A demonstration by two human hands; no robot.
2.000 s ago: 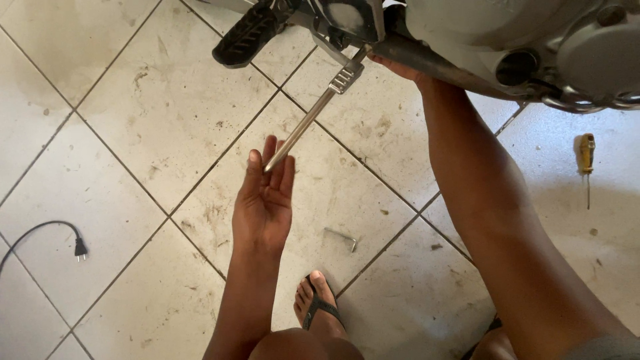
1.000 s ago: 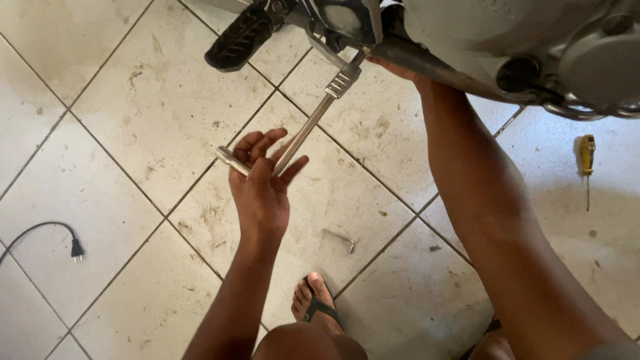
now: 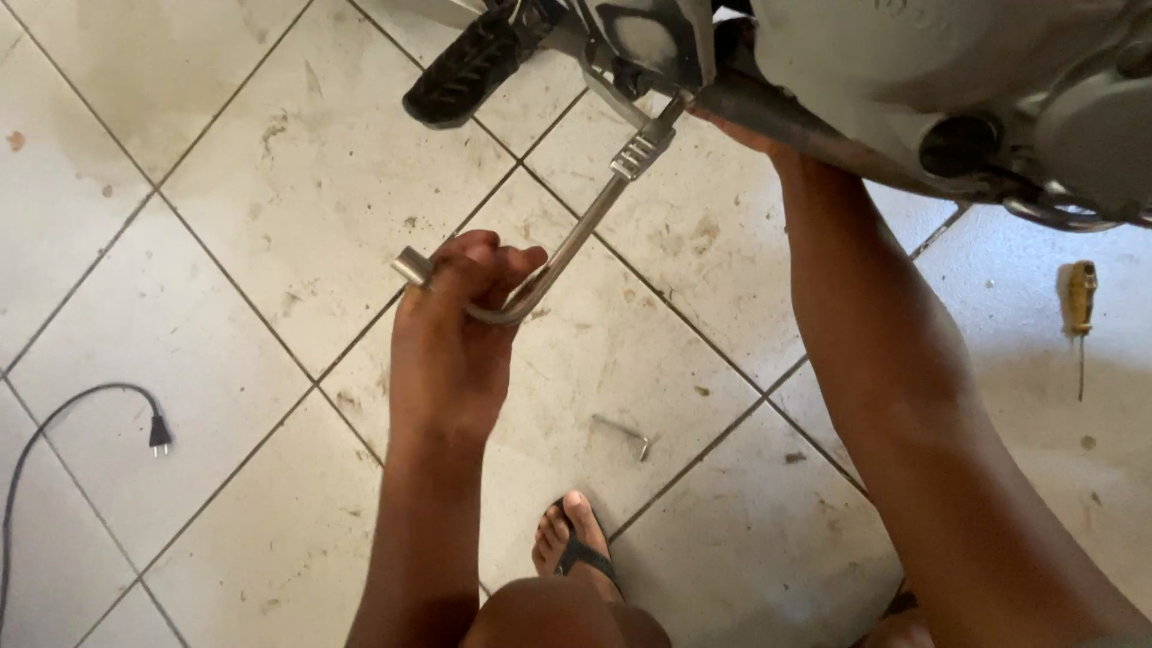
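My left hand point(image 3: 463, 315) is closed around the bent end of an L-shaped metal socket wrench point(image 3: 580, 225). Its short arm, with a socket end, sticks out past the fingers on the left. The long shaft runs up and right to a fitting beneath a motorcycle, near the black rubber footrest point(image 3: 463, 67). My right hand point(image 3: 738, 130) reaches under a dark tube below the engine casing point(image 3: 900, 81); its fingers are mostly hidden, so what it touches cannot be told.
On the tiled floor, a hex key point(image 3: 630, 432) lies near my sandalled foot point(image 3: 576, 540). A yellow-handled screwdriver point(image 3: 1082, 301) lies at the right. A black power cord with a plug point(image 3: 158, 434) lies at the lower left.
The wrench's bent end, not visible two seconds ago, now shows at my left hand. The fingers of that hand have curled round it. The right arm has hardly moved.
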